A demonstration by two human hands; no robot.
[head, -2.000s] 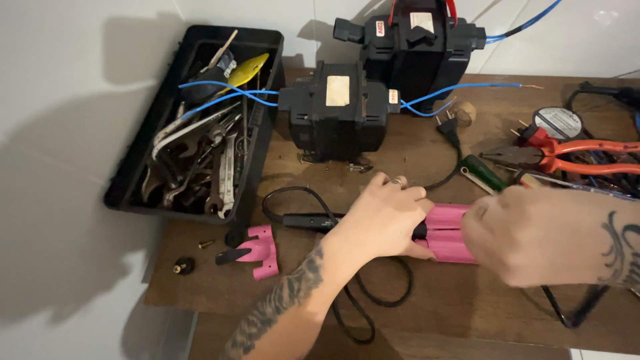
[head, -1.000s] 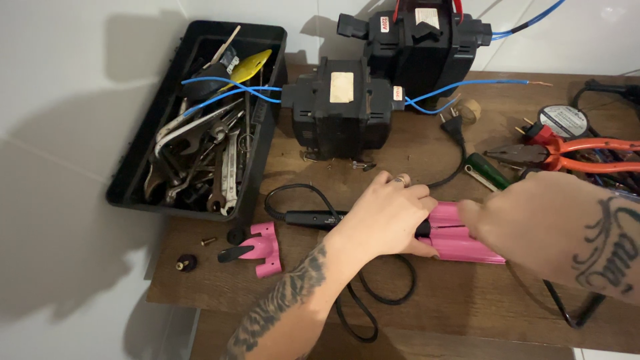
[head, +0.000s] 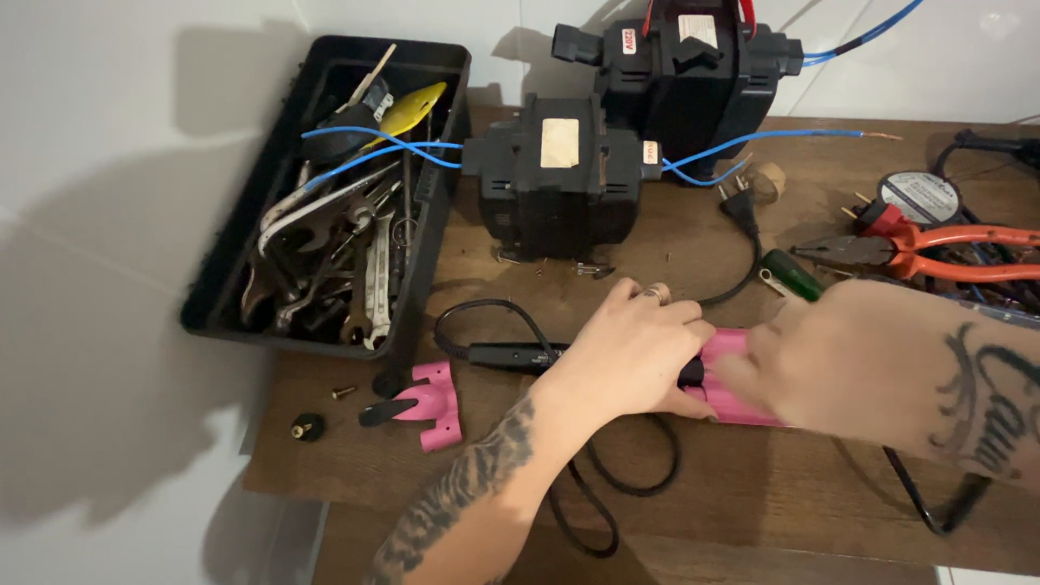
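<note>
A pink plastic housing (head: 727, 345) lies on the wooden bench, partly covered by both hands. My left hand (head: 634, 349) grips its left end, where a black part shows. Over its right portion is my right hand (head: 837, 366), curled and blurred; whether it holds a tool is hidden. A black handle (head: 512, 357) with a cord extends left from beneath my left hand. Farther left lie a pink bracket with a black lever (head: 431, 405), a small screw (head: 344, 392) and a black knob with a brass insert (head: 307, 427).
A black toolbox (head: 325, 340) of wrenches stands back left. Two black transformers (head: 561, 195) with blue wires stand behind my hands. Back right are orange-handled pliers (head: 934, 244), a green-handled tool (head: 792, 275) and a black power plug (head: 739, 207). A looped black cord (head: 674, 463) lies near the front.
My left hand stays on the pink housing. My right hand remains over the housing's right portion, with its wrist turned slightly.
</note>
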